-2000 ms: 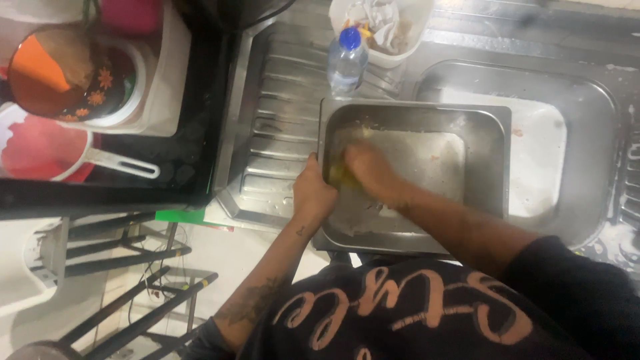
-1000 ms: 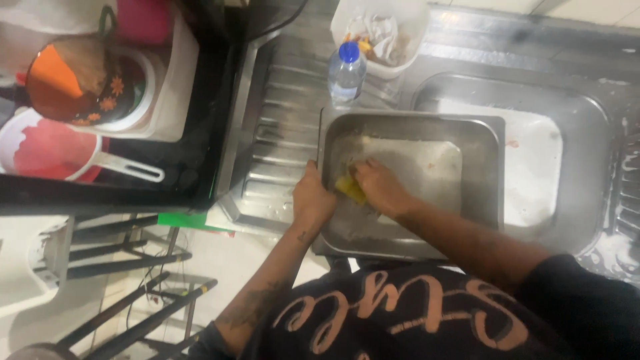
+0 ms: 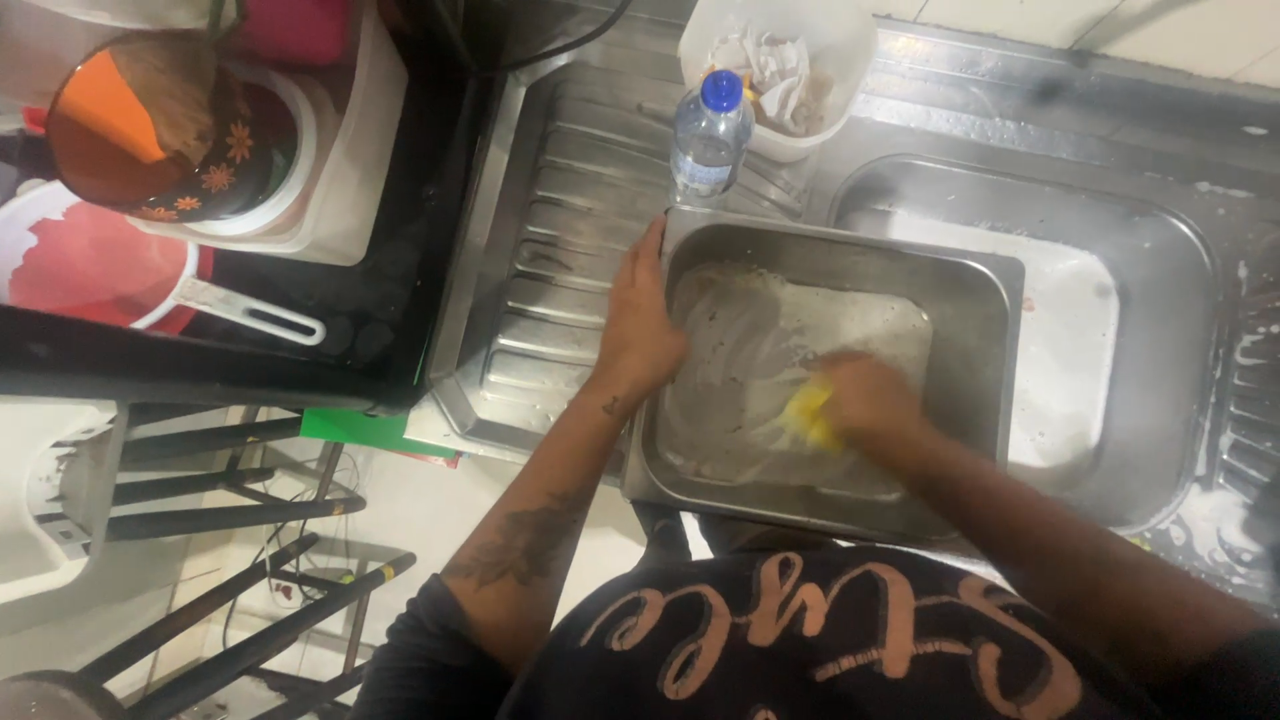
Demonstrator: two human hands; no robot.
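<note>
A rectangular stainless steel pan (image 3: 970, 350), with a wet film on its floor, rests across the drainboard and the edge of the sink. My left hand (image 3: 643, 325) grips the pan's left rim, fingers pointing away from me. Inside the pan my right hand (image 3: 868, 400) is closed on a yellow sponge or cloth (image 3: 812, 415), pressed to the pan's floor and blurred.
A plastic bottle with a blue cap (image 3: 712, 140) and a white tub of scraps (image 3: 800, 145) stand behind the pan. The sink basin (image 3: 1150, 350) holds whitish water at the right. On the left are a white strainer (image 3: 190, 290), a flowered pot (image 3: 215, 165) and dark metal rails (image 3: 240, 510).
My right hand with the yellow sponge or cloth has moved from the pan's left side toward the middle of its floor. My left hand stays at the left rim.
</note>
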